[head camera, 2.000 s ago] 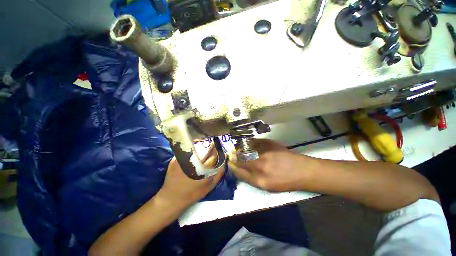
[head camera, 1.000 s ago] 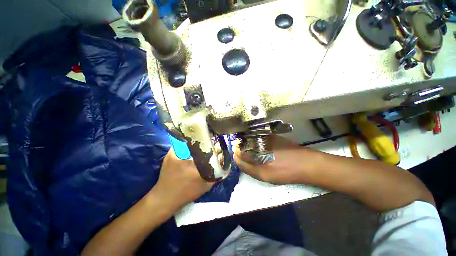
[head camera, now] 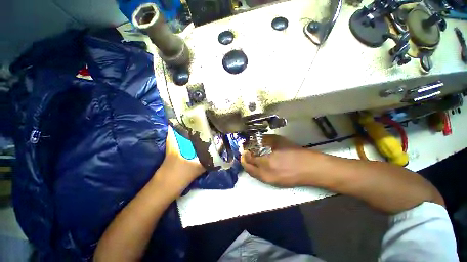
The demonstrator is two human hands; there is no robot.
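Observation:
The shiny navy puffer jacket (head camera: 97, 153) fills the left side, and a narrow part of it (head camera: 217, 179) runs under the cream sewing machine head (head camera: 287, 66). My left hand (head camera: 179, 161) lies at the jacket left of the worn metal guard (head camera: 205, 143); the head and guard hide its fingertips, so its grip cannot be told. A smooth light-blue piece (head camera: 185, 145) shows beside it. My right hand (head camera: 274, 165) pinches the jacket edge right of the brightly lit needle area, partly behind the presser spring (head camera: 258, 143). The needle itself is not clear.
The white table (head camera: 220, 207) has its front edge below my hands. A yellow-handled tool (head camera: 386, 140) with a red-orange loop and a red-handled tool (head camera: 446, 124) lie under the arm at right. A thick metal tube (head camera: 163, 38) sticks up from the head end.
My left hand has moved slightly up and left, away from the guard. The navy cloth below the guard is bunched higher. The light-blue piece, unseen two seconds ago, now shows. My right hand stays near the needle.

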